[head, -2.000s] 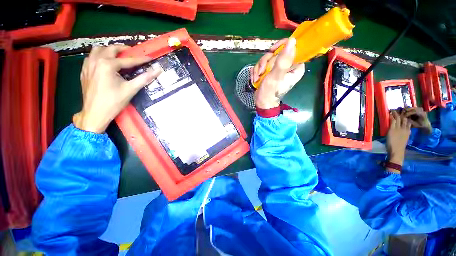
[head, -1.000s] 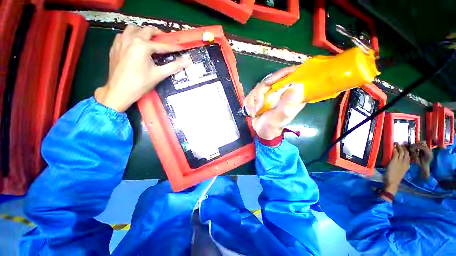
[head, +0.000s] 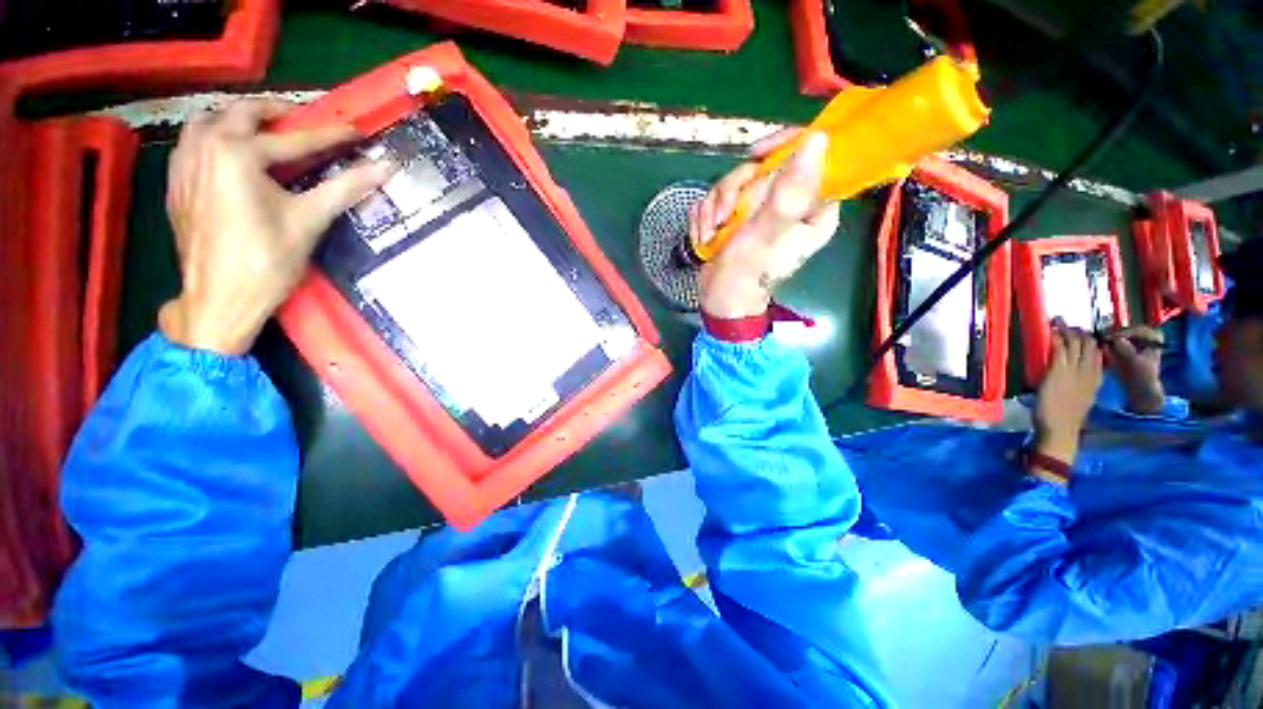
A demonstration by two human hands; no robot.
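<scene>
An open-backed tablet (head: 554,243) lies tilted in a red foam tray (head: 402,436) on the green bench. Its large battery (head: 471,312) glares white. My left hand (head: 243,215) holds the tray's upper left edge, with fingers reaching over the circuit board (head: 409,180). My right hand (head: 769,229) is shut around a yellow electric screwdriver (head: 887,132), its rear end pointing up and right. The tool's tip end is at the round perforated dish (head: 669,243), right of the tray; the tip itself is hard to see.
Red trays stand at the left (head: 63,374). More trays lie beyond the whitish strip (head: 623,125). A trayed tablet (head: 942,291) lies to the right, crossed by the black cord (head: 1032,208). Another person's hands (head: 1067,388) work on a tray farther right.
Since one second ago, my right hand and the screwdriver have moved from the tablet's right edge to the perforated dish. The camera view has shifted. My left hand still holds the tray.
</scene>
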